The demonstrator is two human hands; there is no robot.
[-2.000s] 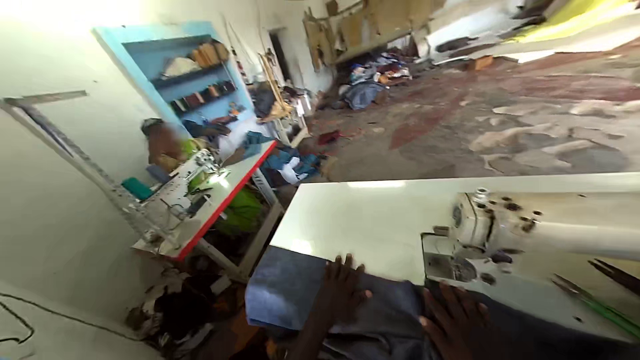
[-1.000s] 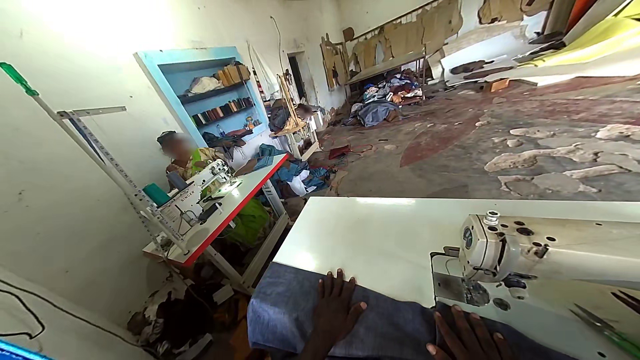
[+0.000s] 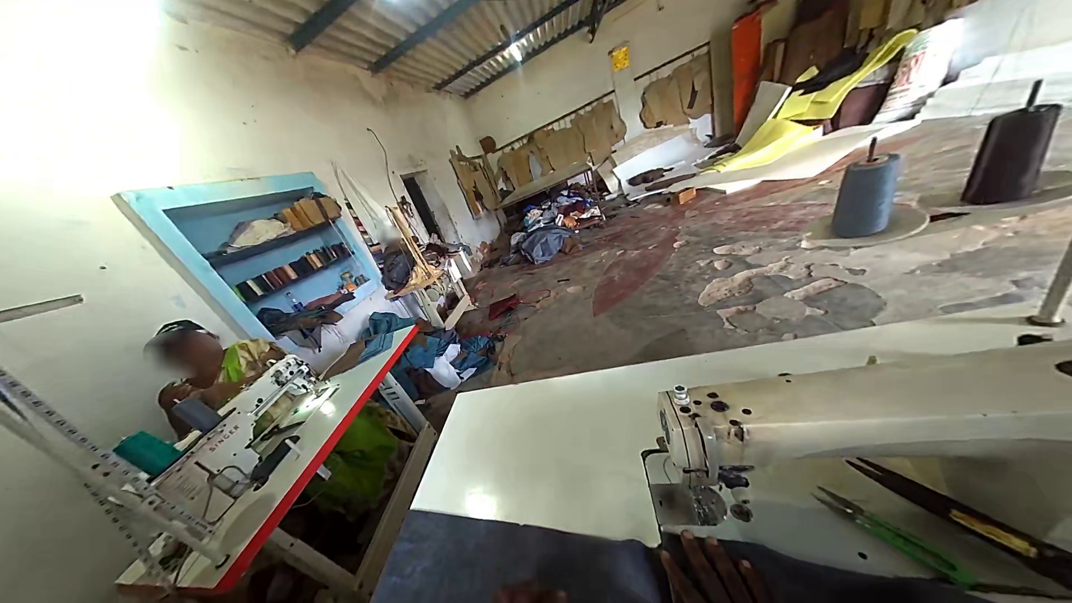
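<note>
Dark blue-grey fabric [image 3: 519,553] lies along the near edge of the white sewing table [image 3: 536,444]. My right hand [image 3: 712,569] rests flat on it, just below the needle area of an industrial sewing machine [image 3: 837,402]. Only the tops of the fingers of my left hand [image 3: 529,595] show at the bottom edge, over the fabric; the rest is out of frame. Under the machine arm lie green-handled thread snips [image 3: 896,536] and dark scissors or tweezers [image 3: 955,515], whose kind I cannot tell for certain.
At the left a person [image 3: 197,368] sits at another sewing machine [image 3: 218,444] on a red-edged table [image 3: 335,435]. Thread cones [image 3: 867,197] stand beyond my table. Blue wall shelves [image 3: 276,243] hold spools. Piles of cloth [image 3: 548,239] lie on the worn floor.
The view has tilted up, bringing the ceiling and thread cones into sight. My left hand, earlier spread on the fabric in full view, now shows only at the bottom edge.
</note>
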